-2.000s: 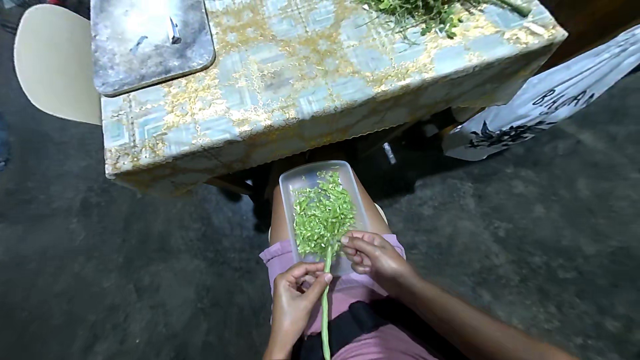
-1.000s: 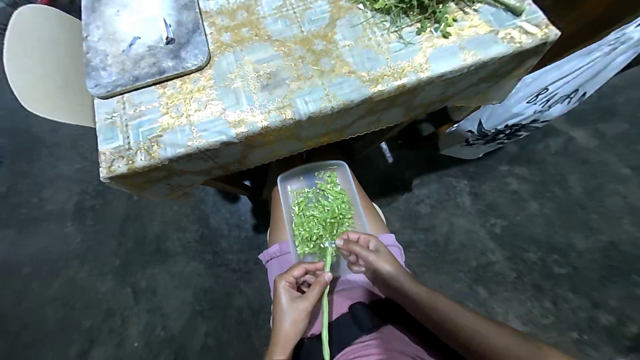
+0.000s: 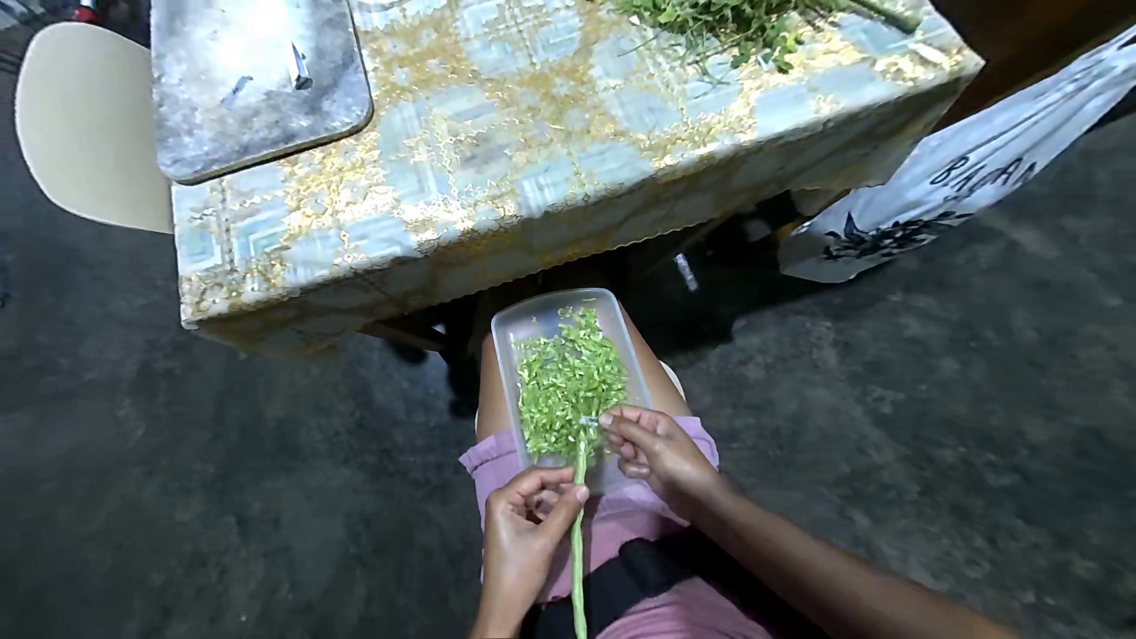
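A clear plastic container (image 3: 503,355) rests across my thighs, holding a heap of finely sliced green pieces (image 3: 568,382). My left hand (image 3: 532,524) pinches a long, thin green bean pod (image 3: 578,550) between thumb and fingers, just outside the container's near edge. The pod's upper end lies over the heap, and its lower part hangs toward my waist. In my right hand (image 3: 652,448), thumb and forefinger grip a small metal blade (image 3: 589,421) at the pod's upper end. The part of the blade under my fingertips is hidden.
Ahead stands a table with a patterned tablecloth (image 3: 479,160). On it are a grey board (image 3: 257,133) with a small shiny object (image 3: 300,67), and leafy green stems (image 3: 737,27). A cream chair (image 3: 89,133) is at the left; a white printed bag (image 3: 941,186) hangs at the right.
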